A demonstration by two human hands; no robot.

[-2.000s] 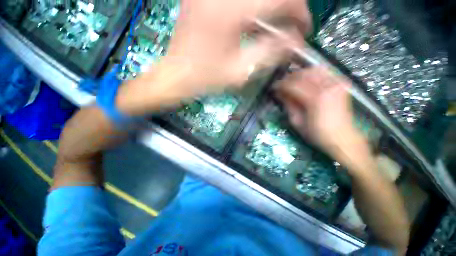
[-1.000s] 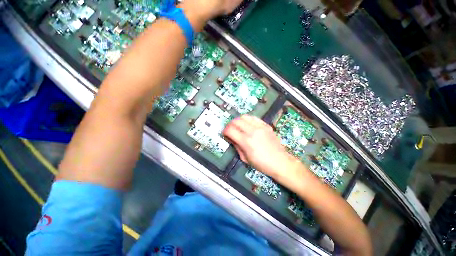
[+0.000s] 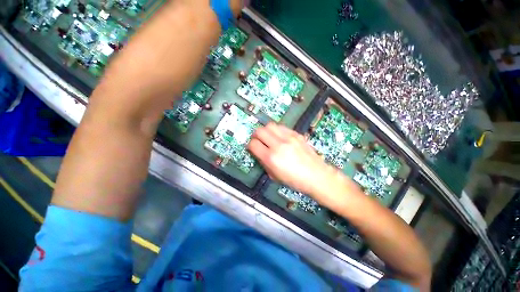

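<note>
My right hand [image 3: 276,149] rests over the right edge of a green circuit board [image 3: 232,134] in a grey-green carrier [image 3: 219,94]. Its fingers are curled together; whether they hold a part is hidden. Another green board [image 3: 271,84] lies beyond it in the same carrier. My left forearm [image 3: 128,108] crosses the left carrier, with a blue strap [image 3: 223,12] at the wrist. My left hand is cut off by the top edge, so its fingers do not show.
A pile of small silvery components [image 3: 399,94] lies on the green mat [image 3: 296,20] beyond the far metal rail [image 3: 353,102]. Small dark parts [image 3: 346,12] lie near it. The near rail [image 3: 211,188] runs before my body. Another carrier with boards [image 3: 336,137] lies at right.
My left hand has moved up out of the picture. My right hand has gone from a blur over the carriers to the board's right edge. The view has shifted.
</note>
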